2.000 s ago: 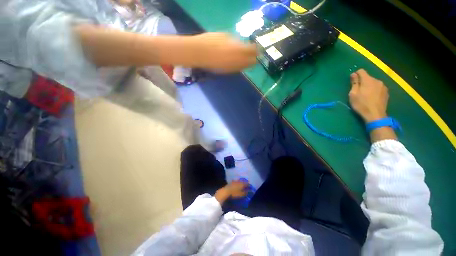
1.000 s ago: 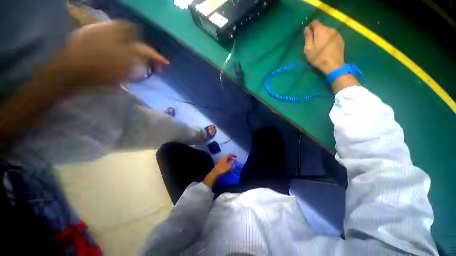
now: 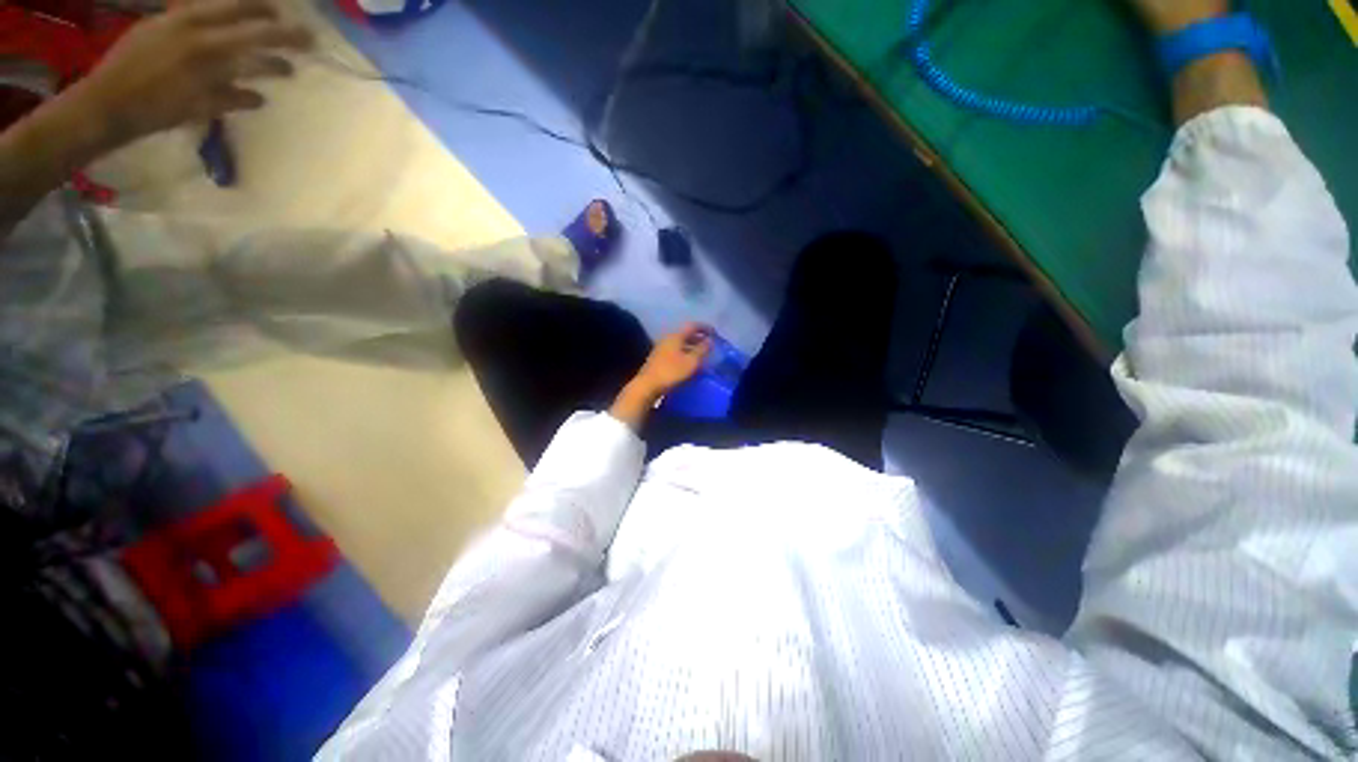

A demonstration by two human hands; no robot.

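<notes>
My left hand [image 3: 673,362] is between my thighs, its fingers curled at the front edge of the blue plastic stool [image 3: 712,381]. Most of the stool is hidden by my legs and smock. My right hand [image 3: 1187,11] is at the top right, over the green bench mat; its fingers are cut off by the upper edge. A bright blue strap [image 3: 1218,48] is round that wrist. A coiled blue cord [image 3: 995,98] lies on the mat [image 3: 1043,186] to the left of that wrist.
Another person's hand [image 3: 201,63] and outstretched leg [image 3: 320,283] are at the left, the foot near my knees. A small black block [image 3: 675,246] and thin cords [image 3: 559,134] are on the floor. A red stool [image 3: 231,558] stands lower left. Dark metal bars [image 3: 953,343] are under the bench.
The view has tilted down and shifted, so the black unit has left the picture and my right hand is now cut off. The other person's hand has moved up and left.
</notes>
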